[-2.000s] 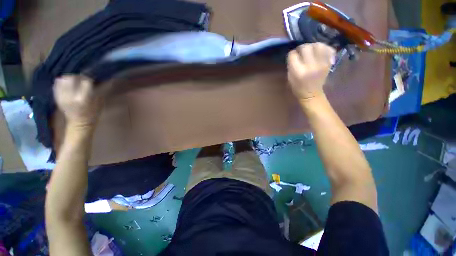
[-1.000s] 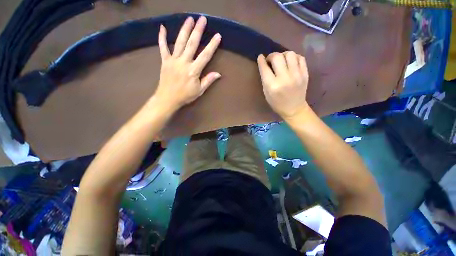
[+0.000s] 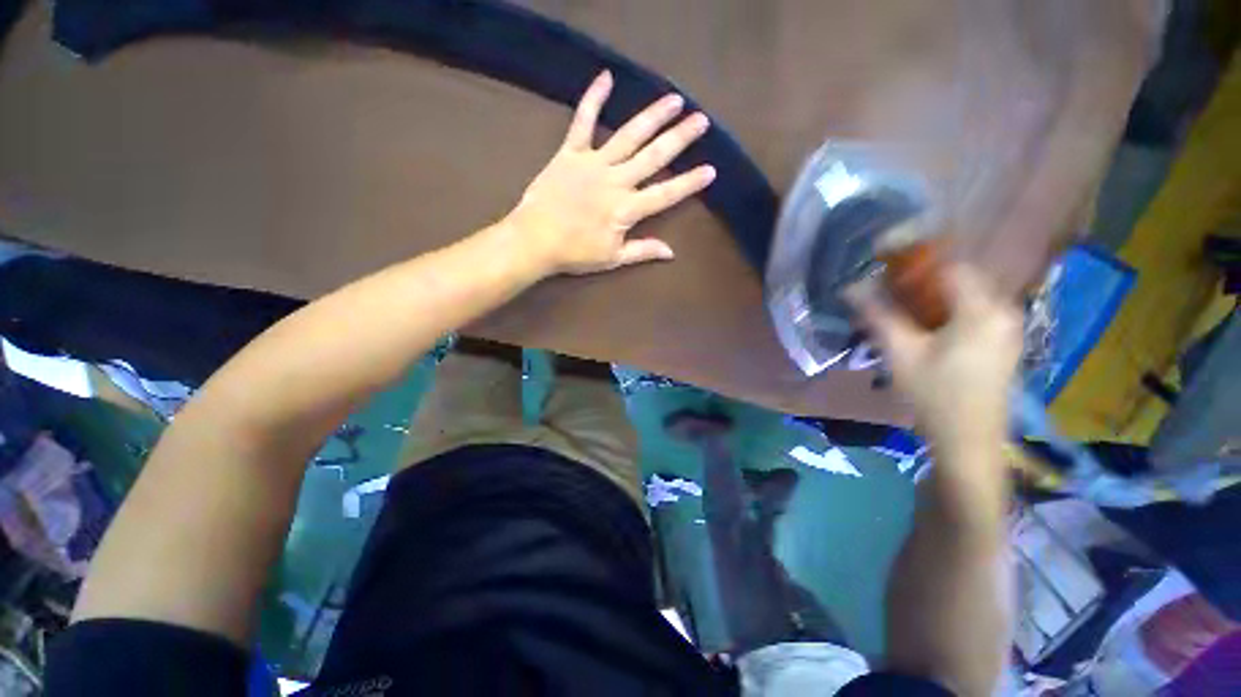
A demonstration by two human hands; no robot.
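A long curved black strip [image 3: 476,37] lies on the brown table cover [image 3: 272,150], running from the upper left down to the iron. My left hand [image 3: 606,191] lies spread on the strip and the cover beside it, fingertips on the strip, gripping nothing. My right hand [image 3: 953,341] is blurred and holds the steam iron [image 3: 844,259] by its orange-brown handle. The iron is at the strip's right end, which it partly hides. I cannot tell whether its soleplate touches the strip.
A blue tray [image 3: 1089,306] and a yellow frame [image 3: 1157,272] are at the right, with the hose and light blue cloth [image 3: 1089,470] below them. The table's front edge crosses below my hands. Scraps lie on the green floor [image 3: 544,395]. Another person's leg [image 3: 742,545] shows there.
My right hand has left the strip and taken hold of the iron, now at the strip's right end. My left hand has moved right along the strip. The view has shifted.
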